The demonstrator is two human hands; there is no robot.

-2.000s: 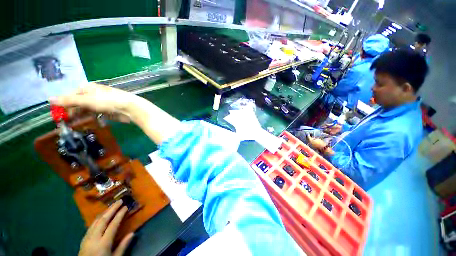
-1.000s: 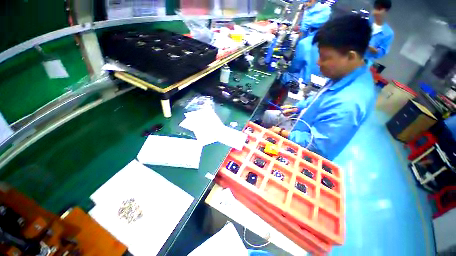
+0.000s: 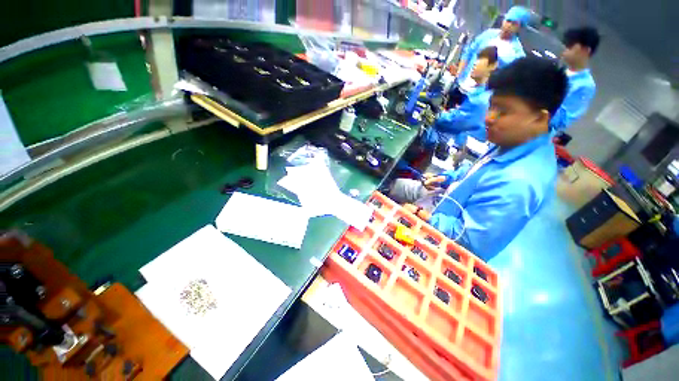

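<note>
Neither of my hands is in the picture. The orange-brown press fixture (image 3: 141,327) stands at the lower left, cut off by the picture's edge. Its steel toggle clamp (image 3: 37,316) shows in part, with small dark and metal blocks low on the base; the red handle is out of view. A white paper sheet (image 3: 238,275) lies right of the fixture with a heap of tiny parts (image 3: 198,297) on it. The red divided bin (image 3: 444,321) is at the right of the bench, with small black parts (image 3: 374,272) in many pockets and a yellow piece among them.
Folded white papers (image 3: 262,219) lie beyond the sheet, near a crumpled plastic bag (image 3: 307,155). A raised shelf (image 3: 260,132) holds black trays (image 3: 260,82). A person in a blue smock (image 3: 506,201) sits beyond the bin; other people are farther back.
My hands, earlier on the red clamp handle and at the fixture's base, are out of the picture. The view has swung right, moving the fixture to the lower left edge and exposing the heap on the sheet.
</note>
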